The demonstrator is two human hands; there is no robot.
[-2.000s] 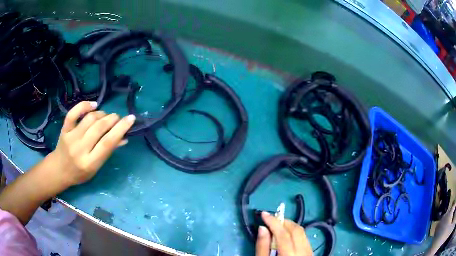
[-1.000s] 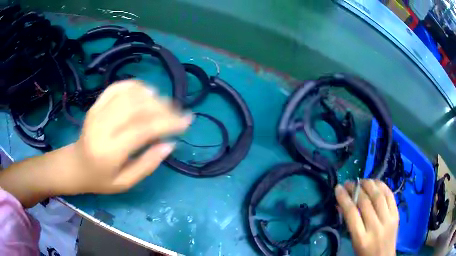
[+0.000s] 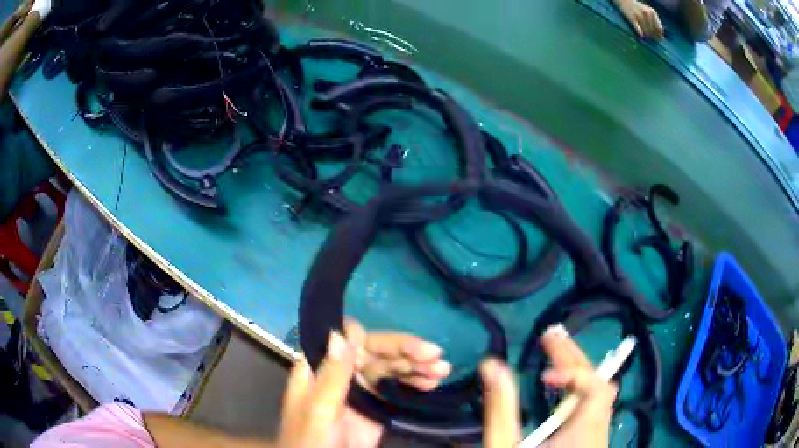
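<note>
A large black headband (image 3: pixel 328 284) is raised close to me, its curved lower end between my hands. My left hand (image 3: pixel 350 389) grips its lower left side, with fingers reaching inside the ring. My right hand (image 3: pixel 561 389) is at its lower right and holds a slim pale stick-like tool (image 3: pixel 583 394). Its fingers are blurred, and I cannot tell if they touch the headband. More black headbands lie behind on the blue-green bench (image 3: pixel 236 271); one is partly behind my right hand.
A tangled black pile of headbands (image 3: pixel 175 79) lies at the upper left. A blue tray (image 3: pixel 692 385) with black curved parts is at the right. A carton with a whitish plastic liner (image 3: pixel 114 306) stands below the bench edge. Another person's hand (image 3: pixel 642 17) shows at the top right.
My left hand has moved down and right, and my right hand left; a headband is now held up between them. The view has shifted left, showing more of the pile and the carton.
</note>
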